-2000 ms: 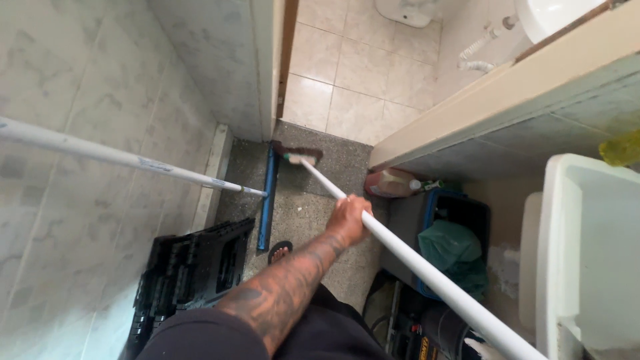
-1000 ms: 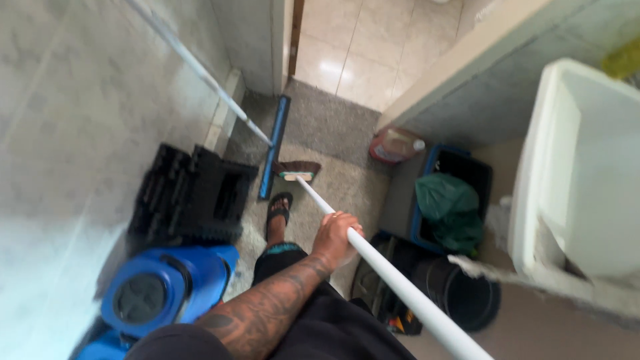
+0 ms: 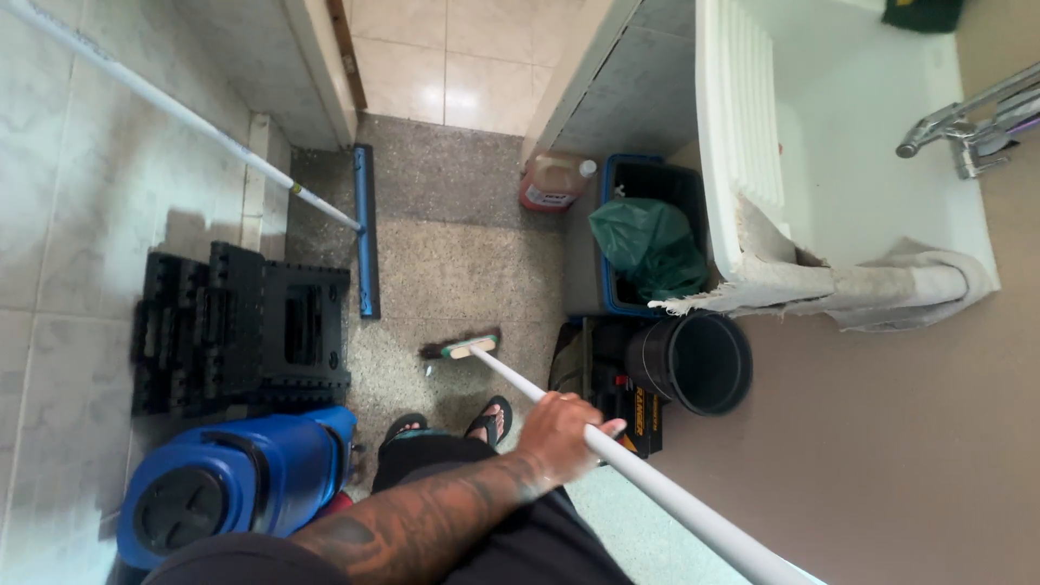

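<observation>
My left hand (image 3: 565,439) is closed around the white handle of a push broom (image 3: 473,349); its small head with dark bristles rests on the speckled floor in front of my sandalled feet. A bit of something pale lies beside the bristles. The handle runs down past the lower right edge of the view. My right hand is not in view. Farther forward, to the left of the broom, a blue floor squeegee (image 3: 367,244) lies with its blade on the floor, its white pole slanting up to the left along the tiled wall.
Folded black plastic stools (image 3: 305,325) and a blue container (image 3: 236,479) line the left wall. To the right are a jug of reddish liquid (image 3: 556,180), a bin with a green bag (image 3: 650,244), a black bucket (image 3: 707,366) and a white laundry sink (image 3: 877,203) draped with a cloth. A doorway opens ahead.
The broom head has come back from the doorway, past the squeegee, to near my feet. My left hand stays closed on the handle. The view has shifted, showing more of the sink.
</observation>
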